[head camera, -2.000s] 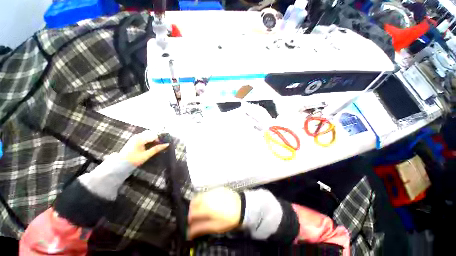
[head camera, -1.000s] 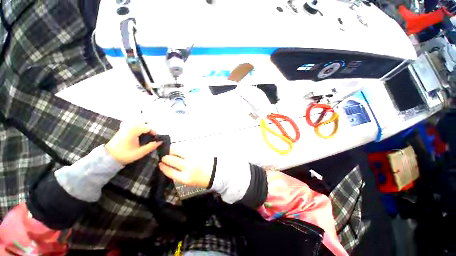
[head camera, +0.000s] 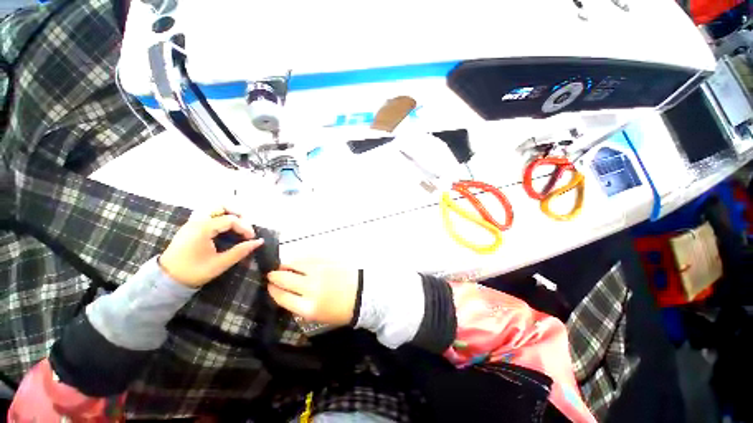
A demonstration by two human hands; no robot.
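A large plaid garment panel [head camera: 66,273] spreads over the left of the table and hangs over its front edge. My left hand [head camera: 206,246] pinches the black binding [head camera: 266,253] at the panel's edge between thumb and fingers. My right hand [head camera: 312,291] holds the same dark strip just below, fingertips close to the left ones. Both hands are in front of the sewing machine [head camera: 347,41], whose presser foot [head camera: 285,169] stands above and right of my left hand.
Two pairs of scissors with red and yellow handles, one [head camera: 477,216] nearer and one [head camera: 555,188] further right, lie on the white table [head camera: 363,235]. A brown tab [head camera: 394,113] is on the machine. A plaid piece [head camera: 601,335] lies at lower right.
My right hand has come up from the table's front edge to the strip beside my left hand. The camera view has moved closer to the machine.
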